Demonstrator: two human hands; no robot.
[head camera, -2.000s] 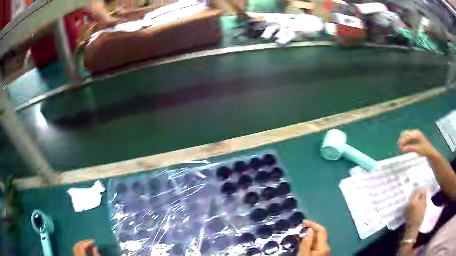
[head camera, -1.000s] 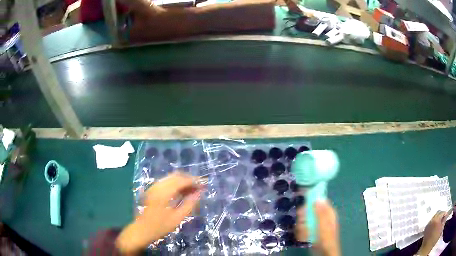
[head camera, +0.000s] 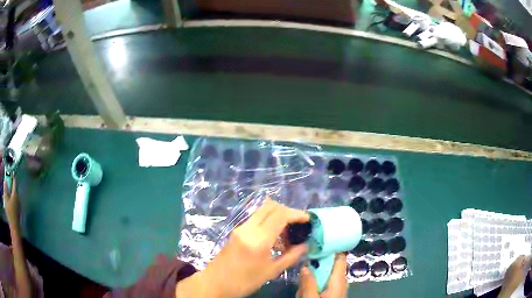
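My right hand (head camera: 328, 279) holds a mint-green handheld fan (head camera: 339, 230) by its handle, with the head above the blister tray. My left hand (head camera: 248, 244) pinches a black round cap (head camera: 298, 232) at the open left end of the fan head; whether the cap touches the rim I cannot tell. The blister tray (head camera: 379, 205) of black discs lies beneath both hands. Clear wrinkled film (head camera: 256, 169) covers its left and middle part, and the discs at the right are uncovered.
Another fan (head camera: 81, 206) lies at left. A white wipe (head camera: 160, 152) lies behind the tray's left corner. White sticker sheets (head camera: 487, 244) lie at right under another person's hand. Another person's arm holds a fan at far left. A pale rail (head camera: 233, 129) borders the dark conveyor.
The fan has moved left and turned, so its open end faces my left hand. My left hand has moved right to it with a black cap. The camera view has shifted.
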